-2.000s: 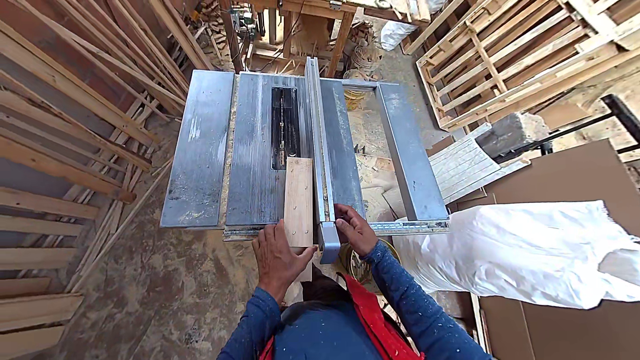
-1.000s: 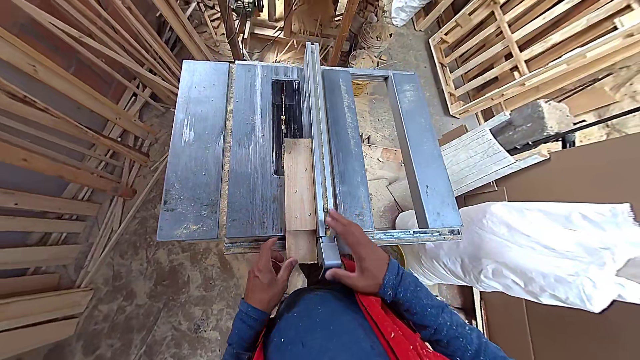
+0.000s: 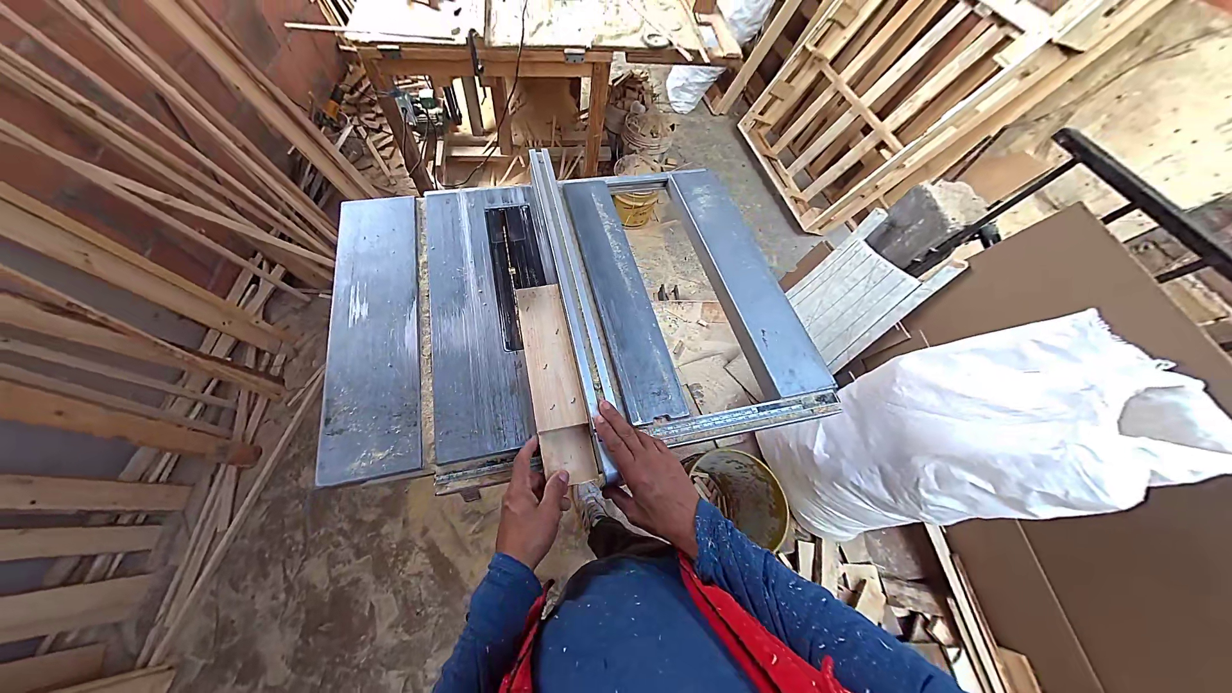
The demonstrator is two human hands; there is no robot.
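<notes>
A table saw's metal top [image 3: 472, 385] stands in front of me, its dark throat insert [image 3: 513, 274] left of the long metal rip fence [image 3: 570, 279]. Against the fence's left side lies a light wooden board [image 3: 551, 361]; a second wooden piece [image 3: 568, 455] sits at its near end, over the table's front edge. My left hand [image 3: 534, 505] has its thumb and fingers about the near wooden piece, at its left side. My right hand [image 3: 653, 476] rests on the near end of the fence, fingers pointing forward. The fence's end is partly hidden under it.
Wooden strips [image 3: 125, 423] lean along the left wall. A wooden workbench [image 3: 481, 67] stands beyond the saw, and slatted wooden frames [image 3: 866, 125] are at the back right. To the right are a white sack [image 3: 982, 423], cardboard [image 3: 1136, 558] and a yellow bucket [image 3: 746, 496] near my right arm.
Two seconds ago my left hand was on the near end of the board; now it is at the second wooden piece behind it. The view has tilted upward, showing more of the workbench.
</notes>
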